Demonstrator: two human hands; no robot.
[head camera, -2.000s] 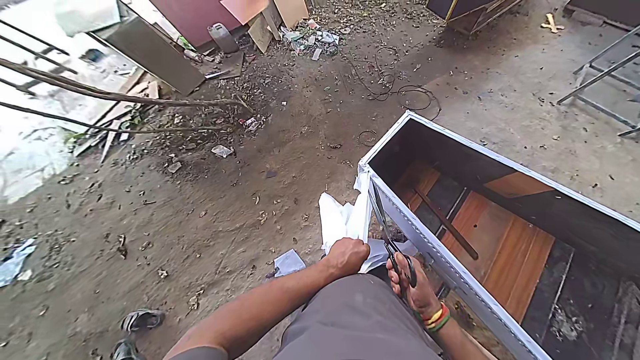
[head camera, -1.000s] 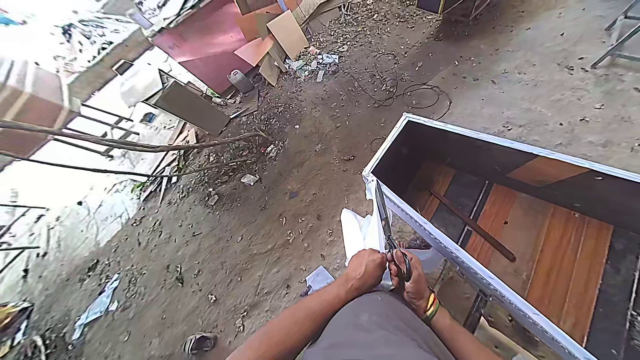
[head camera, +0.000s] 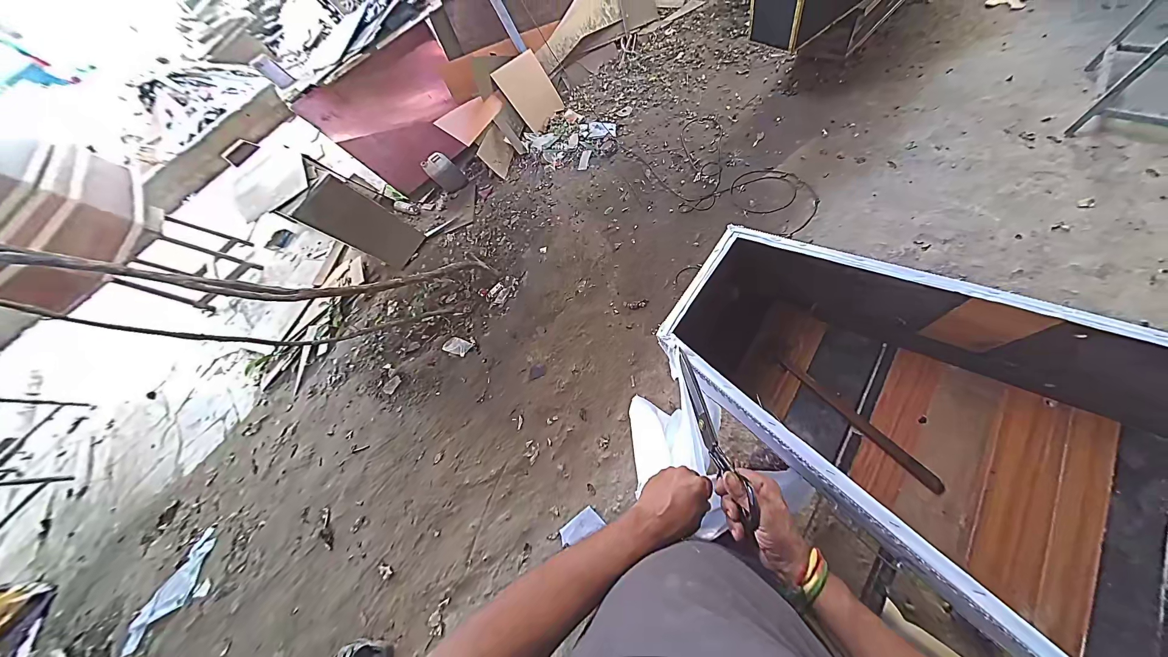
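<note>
My left hand (head camera: 675, 504) is closed on a bunch of white cloth or sheeting (head camera: 652, 438) that hangs beside the near corner of a long open wooden box (head camera: 849, 497). White trim covers the box's rim. In my right hand (head camera: 766, 516) is a pair of scissors (head camera: 701, 411), its fingers in the handles and its blades pointing up along the white material toward the corner. Whether the blades are parted is hard to tell. The two hands are close together. A thin wooden stick (head camera: 867, 424) lies inside the box on its brown and black slatted bottom.
Dirt ground surrounds the box. A cable (head camera: 776, 178) lies coiled behind it. Thin branches (head camera: 365, 290) reach in from the left, near scrap boards (head camera: 360, 219) and a grey jerrycan (head camera: 444, 172). A metal frame (head camera: 1118, 87) stands at top right. White scraps (head camera: 581, 526) lie on the ground.
The view has swung to the left. Both hands stay near the box corner, with the scissors and the white material still held. The white material hangs in a narrower bunch than two seconds ago.
</note>
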